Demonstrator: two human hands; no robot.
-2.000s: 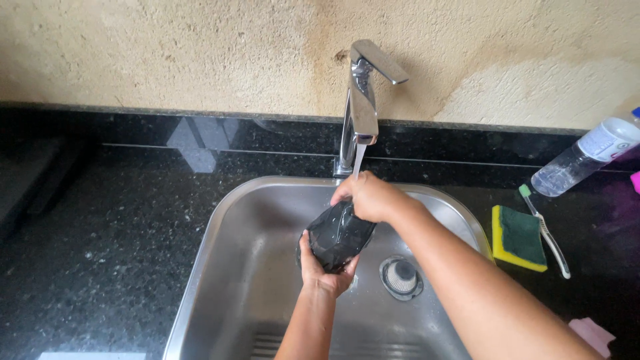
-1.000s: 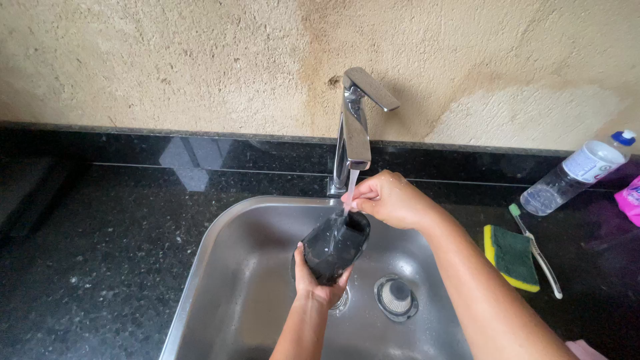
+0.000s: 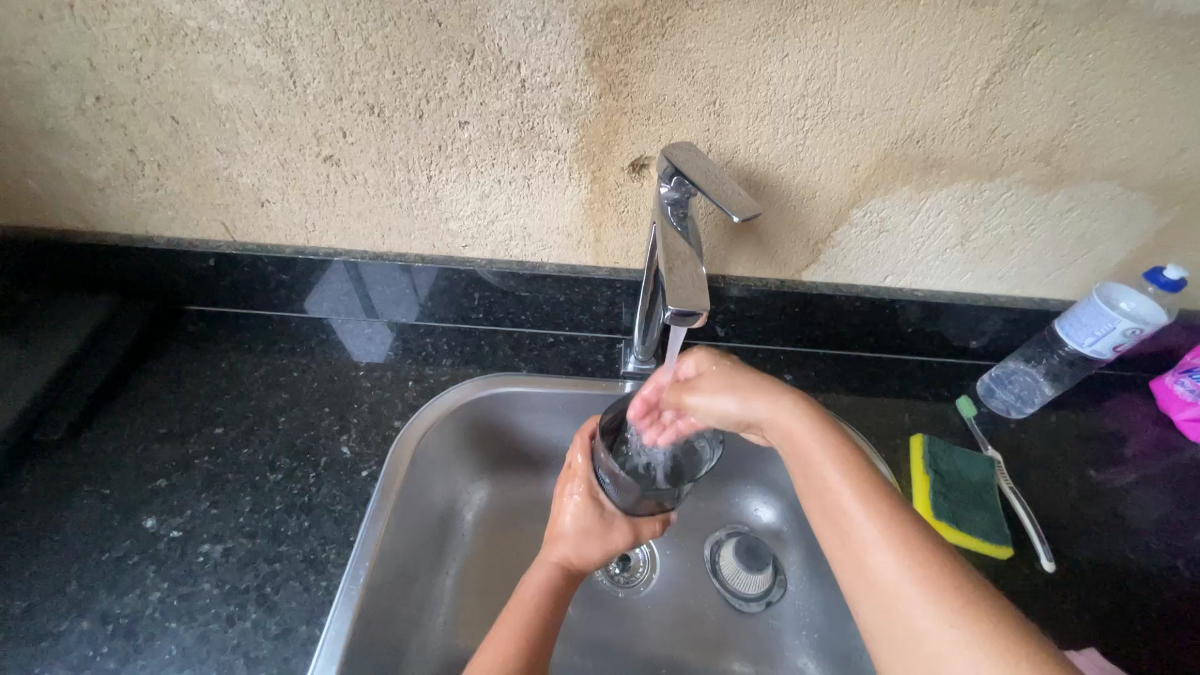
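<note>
My left hand [image 3: 595, 511] grips a dark translucent plastic container [image 3: 647, 483] from below and the left side, its opening turned up toward the faucet. Water runs from the chrome faucet [image 3: 682, 272] over my right hand [image 3: 680, 398] and splashes inside the container. My right hand is at the container's mouth, palm up with fingers curled and apart, holding nothing that I can see. Under both hands lies the stainless steel sink [image 3: 459, 506]. In its basin are the drain [image 3: 628, 567] and a round part with a pleated filter [image 3: 748, 565].
On the black granite counter [image 3: 206, 487], right of the sink, lie a green and yellow sponge [image 3: 966, 492] and a toothbrush [image 3: 1008, 487]. Behind them are a clear plastic bottle with a blue cap [image 3: 1059, 352] and a pink package [image 3: 1181, 394]. A textured wall [image 3: 422, 122] rises behind the faucet.
The container has tipped so that its opening now faces up under the water. My right hand, earlier pinching at the container's upper end, has turned palm up in the stream.
</note>
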